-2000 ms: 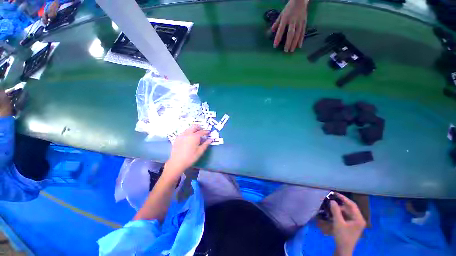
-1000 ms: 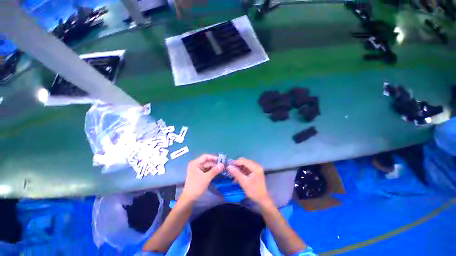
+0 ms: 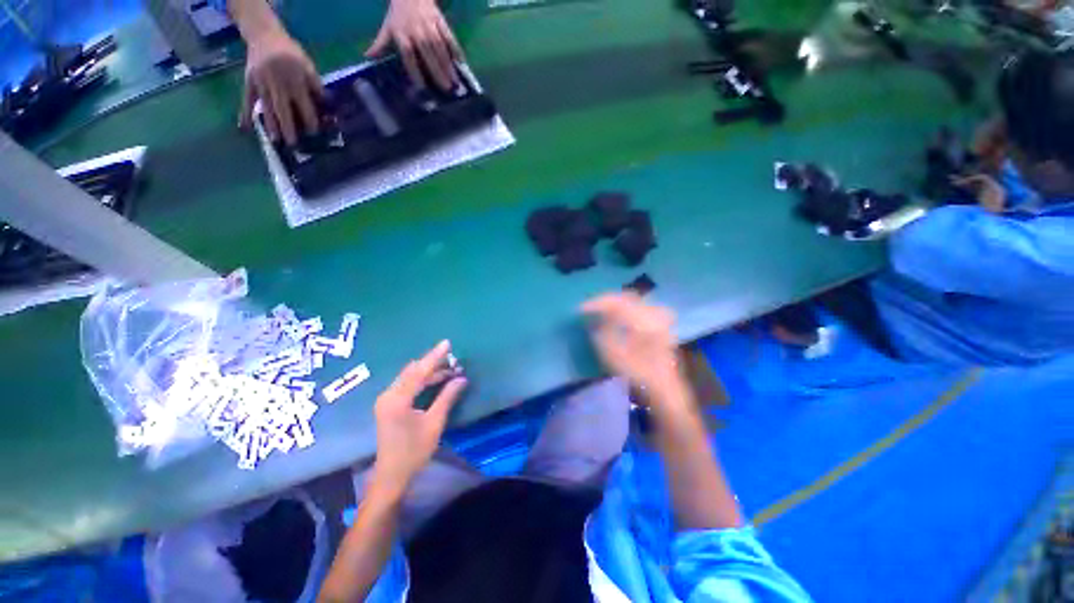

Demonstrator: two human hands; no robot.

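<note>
My left hand (image 3: pixel 412 412) is over the table's near edge, with a small part (image 3: pixel 451 362), pale where it shows, between thumb and fingers. My right hand (image 3: pixel 636 336) is blurred, just below a lone black cap (image 3: pixel 641 284) that it partly hides; whether it holds anything is unclear. A small pile of black caps (image 3: pixel 574 237) lies beyond it. Pale slotted plates (image 3: pixel 251 401) lie in a loose heap at the left, spilling from a crumpled clear bag (image 3: pixel 147 353).
Another person's hands rest on a black product set (image 3: pixel 389 141) on a white foam sheet (image 3: pixel 471 153). A pale slanting post (image 3: pixel 94 224) crosses the left. Black bracket assemblies (image 3: pixel 824 200) and a person in blue are at right. A lined bin (image 3: pixel 177 554) is below the edge.
My hands have parted; the right moved right to the lone cap, the left keeps a small part. Another person's hands now touch the product set. The view has shifted right.
</note>
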